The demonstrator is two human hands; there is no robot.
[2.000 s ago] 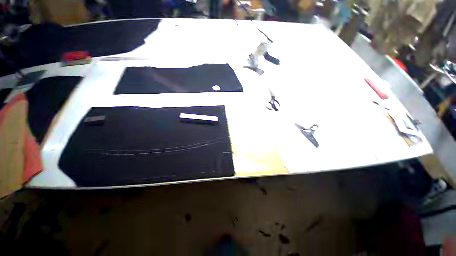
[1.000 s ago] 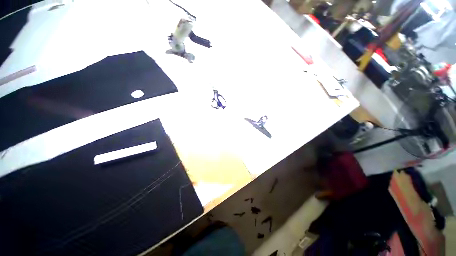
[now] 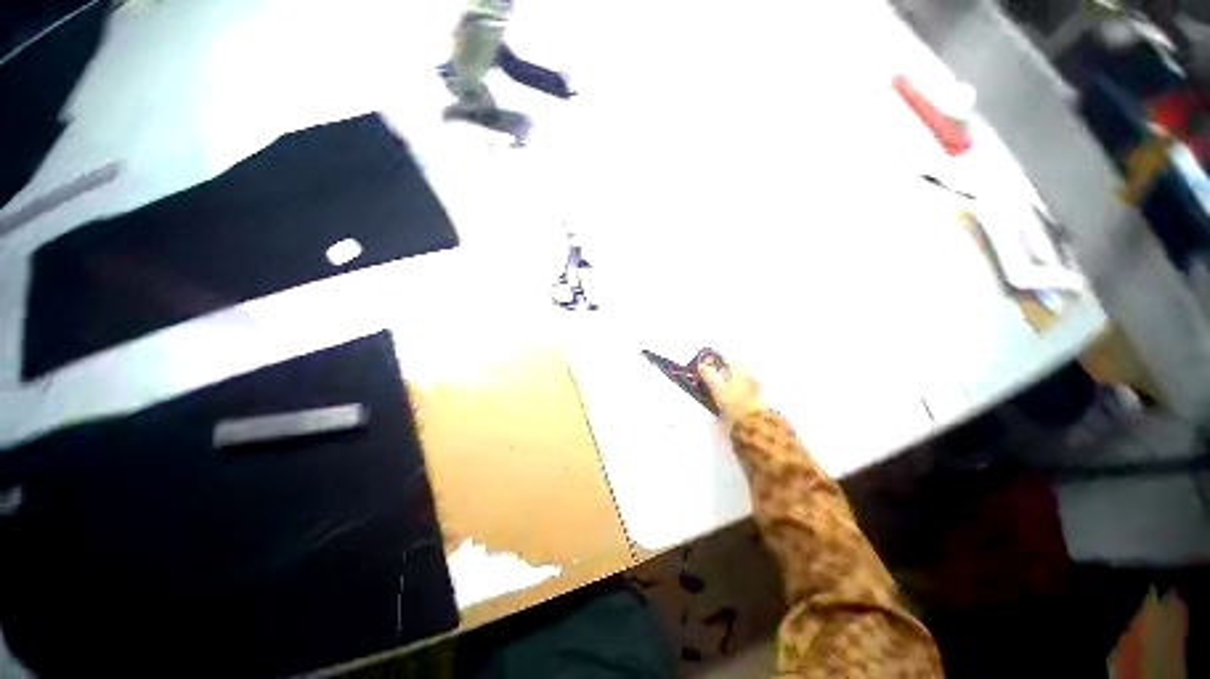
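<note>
My right hand (image 3: 733,390), in a tan patterned sleeve, reaches in from the lower right. Its fingers are on a small dark clamp-like tool (image 3: 681,377) at the white table; whether the tool is lifted is unclear. My left hand is not in view. A large black fabric panel (image 3: 266,531) lies at the lower left with a pale bar (image 3: 289,425) on it. A smaller black panel (image 3: 239,239) lies beyond, with a small white piece (image 3: 344,252) on it.
A tan board (image 3: 511,458) with a torn white patch adjoins the large panel. Small scissors-like tool (image 3: 573,281) lies mid-table. A grey-green handheld tool (image 3: 478,66) stands farther back. A red strip (image 3: 933,116) and papers (image 3: 1028,252) lie near the right edge.
My right hand and forearm have come into view and reached the dark clamp-like tool. The view has swung right since the first frame, then slightly back.
</note>
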